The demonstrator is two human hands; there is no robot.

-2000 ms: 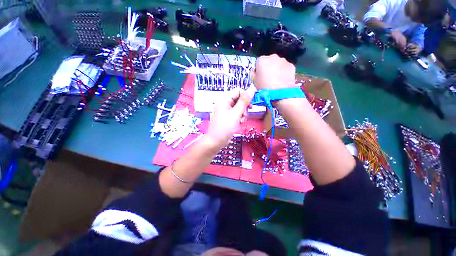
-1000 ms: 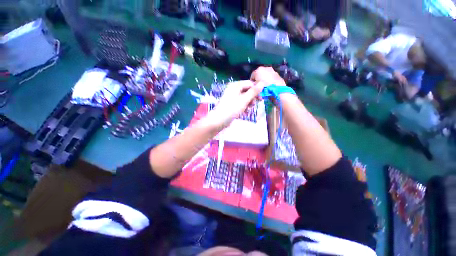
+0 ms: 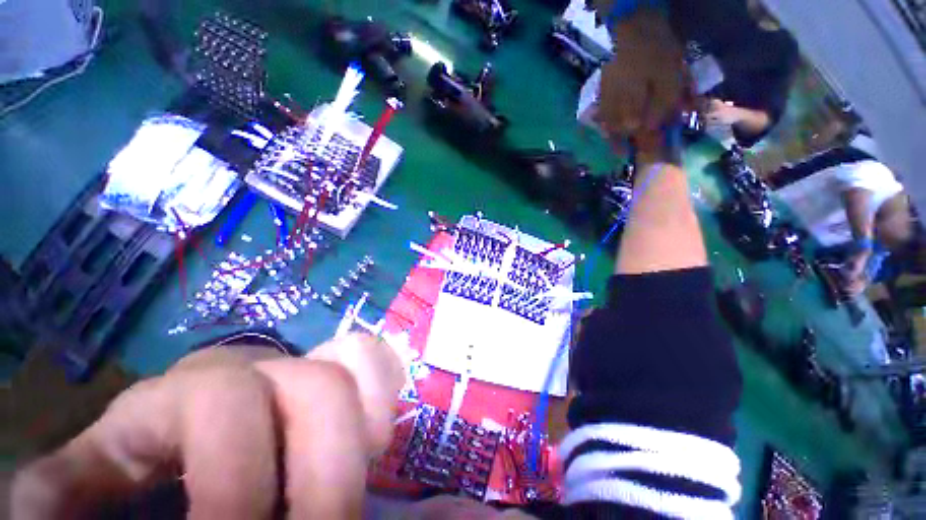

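Note:
My left hand (image 3: 254, 437) is large, blurred and close to the camera at the lower left. Its fingers are bent; its underside is hidden and I see nothing held. My right forearm (image 3: 665, 229) reaches far over the bench. Another hand (image 3: 645, 86) overlaps its far end, so my right hand cannot be made out. A dark blue band is partly visible at my right wrist, and a thin blue cord (image 3: 553, 371) hangs down toward the red mat. The white block (image 3: 498, 350) with rows of dark parts lies on the red mat (image 3: 411, 315). Dark circuit boards (image 3: 457, 452) lie below it.
A second white box (image 3: 350, 208) with wired parts stands at the left, beside a white packet (image 3: 168, 173) and a black slotted rack (image 3: 86, 264). Loose parts (image 3: 249, 289) lie between. A dark-sleeved arm (image 3: 746, 51) and another person's arm (image 3: 863, 218) are at the upper right.
My hands have parted. My left hand has come back close to the camera; my right arm has stretched forward, where another person's hand now overlaps its end. The view has shifted.

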